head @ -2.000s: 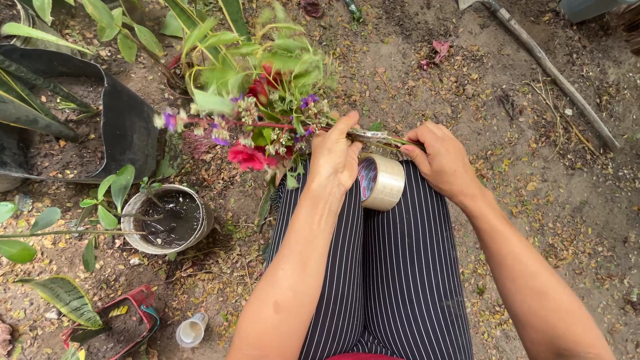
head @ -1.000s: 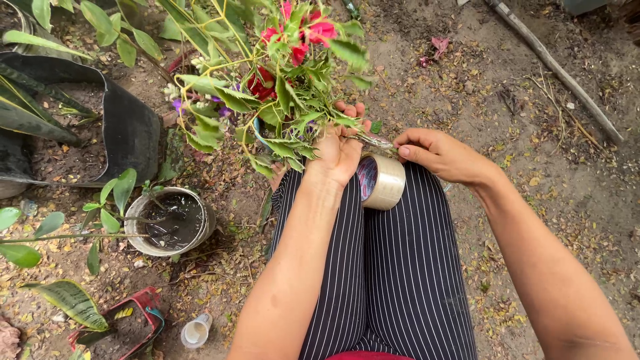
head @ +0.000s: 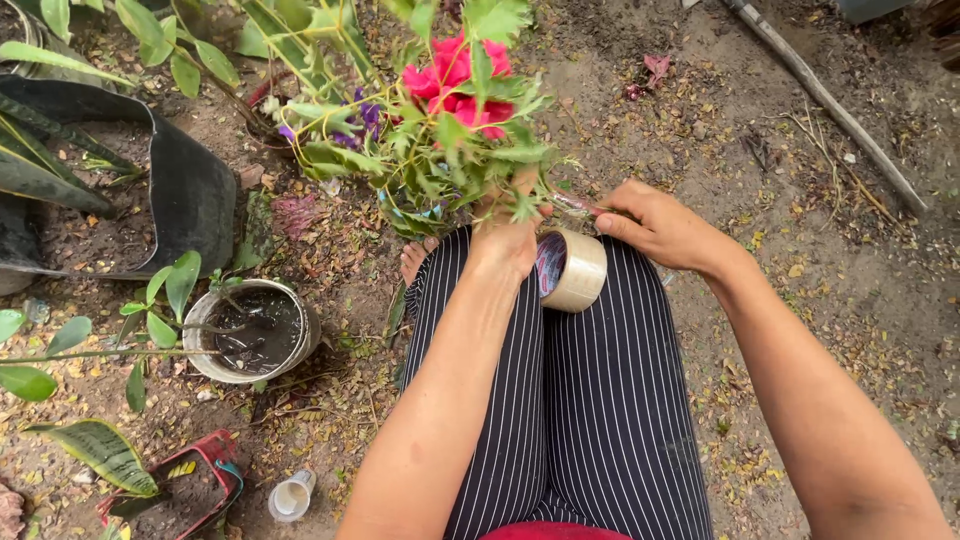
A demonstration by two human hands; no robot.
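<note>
A bouquet of pink-red flowers [head: 461,82], purple blossoms [head: 367,116] and green leaves extends up and left above my knees. My left hand [head: 510,225] is closed round its stems just under the leaves, its fingers partly hidden by foliage. The stem ends, wrapped in shiny clear tape [head: 574,204], point right, and my right hand [head: 649,225] pinches them between thumb and fingers. Below the stems, a roll of clear packing tape [head: 581,274] rests on its edge between my thighs, on striped trousers [head: 615,390].
On the left stand a black planter [head: 191,187] with long-leaved plants, a pot of dark, wet-looking contents [head: 307,330] and a red container [head: 214,450] with soil. A small plastic cup [head: 291,496] lies near my legs. A wooden pole [head: 825,97] lies at upper right.
The bouquet has turned in my left hand, so that its pink-red flowers now face up near the top middle. Both hands stay at the stems; the tape roll remains between my thighs.
</note>
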